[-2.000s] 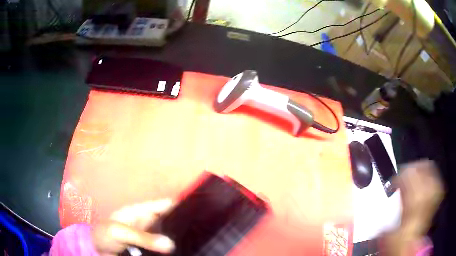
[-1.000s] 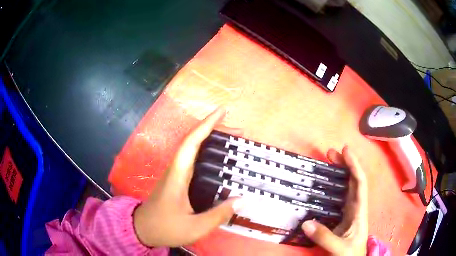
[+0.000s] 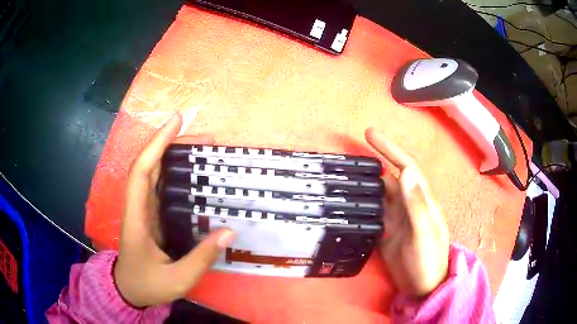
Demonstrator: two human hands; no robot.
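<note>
A stack of several smartphones (image 3: 272, 209) lies over the red work mat (image 3: 253, 88), long edges showing, the nearest with its open back up. That back shows a silver panel, an orange-brown flex cable (image 3: 269, 258) and a dark camera end at the right. My left hand (image 3: 158, 234) grips the stack's left end, thumb on the silver panel. My right hand (image 3: 414, 228) is at the right end, fingers spread and palm against or very near the phone ends.
A handheld barcode scanner (image 3: 459, 104) lies on the mat at the upper right, its cable running right. A black phone with white labels (image 3: 297, 22) lies at the far edge. A computer mouse (image 3: 522, 235) is at the right, a blue bin (image 3: 18, 234) at the lower left.
One second ago the stack was tilted and my right fingers and thumb wrapped its right end. Now it is nearly level, and my right hand has opened. The view has shifted.
</note>
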